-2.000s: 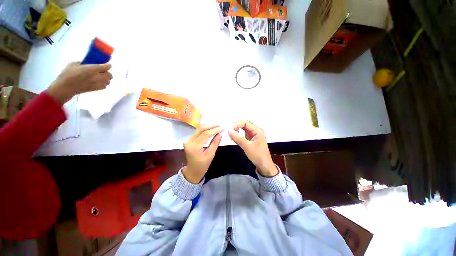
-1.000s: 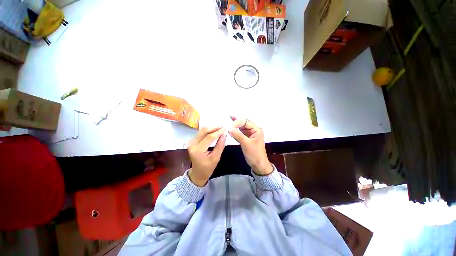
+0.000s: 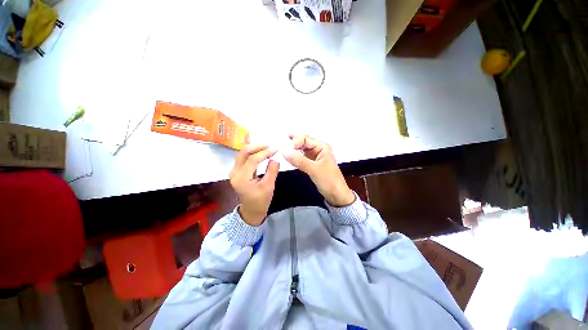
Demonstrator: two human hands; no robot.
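My left hand (image 3: pixel 253 179) and my right hand (image 3: pixel 317 166) are raised close together at the table's front edge, fingertips nearly meeting. Something tiny and whitish seems to be between the fingertips, but it blends into the white table and I cannot make it out. An orange retail box (image 3: pixel 196 124) lies on the table just beyond and left of my left hand, its right end close to my left fingers. A clear tape roll (image 3: pixel 307 76) lies flat beyond my hands.
White table (image 3: pixel 361 122) with a yellow strip (image 3: pixel 400 116) at right. Printed boxes (image 3: pixel 314 9) at the back; an open brown carton (image 3: pixel 419 29) holds orange boxes. A brown carton (image 3: pixel 32 147) stands left. Below are a red stool (image 3: pixel 145 263) and cartons. An orange round object (image 3: pixel 496 62) is far right.
The view has shifted, so table things sit higher in the picture. The co-worker's red-sleeved arm and blue item have left view. My hands remain near each other, fingertips slightly further apart.
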